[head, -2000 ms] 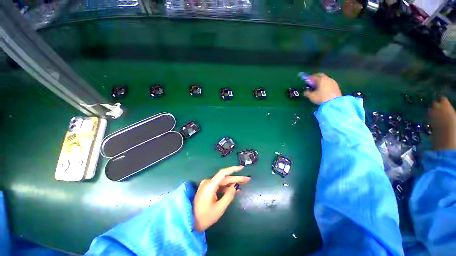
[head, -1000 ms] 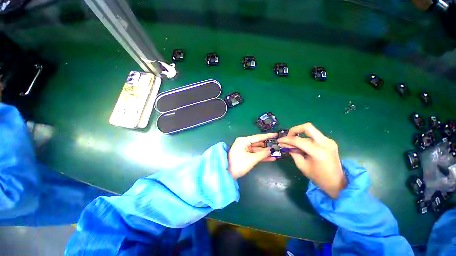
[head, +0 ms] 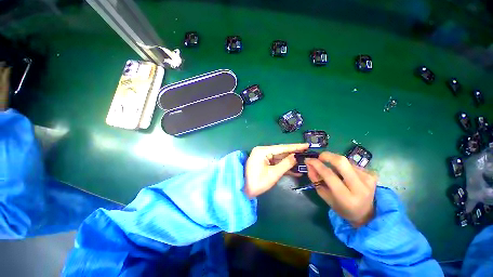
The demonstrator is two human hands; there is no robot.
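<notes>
A small black electronic unit [head: 302, 162] with a pale patch is held between both hands, just in front of me. My left hand [head: 268, 166] grips its left side with thumb and fingers. My right hand [head: 341, 185] has its fingertips on the unit's right side. A thin dark tool with a bluish glint [head: 306, 188] sticks out under the right fingers; most of it is hidden. Three loose units lie close by: one [head: 291, 120] behind my left hand, one [head: 315, 139] just beyond the fingertips, one [head: 358, 156] beside my right hand.
An oblong case [head: 202, 111] lies open at left, with a unit [head: 252, 94] at its right end. A patterned phone [head: 134, 96] and a slanting metal post [head: 127, 27] are further left. More units [head: 319, 57] form a row behind. Units surround a clear bag [head: 482, 176] at right. Other people's blue sleeves show at both sides.
Two seconds ago my right hand was at the back row and my left was empty; now both are together at a unit. Since one second ago, the view has shifted slightly and the tool's end shows.
</notes>
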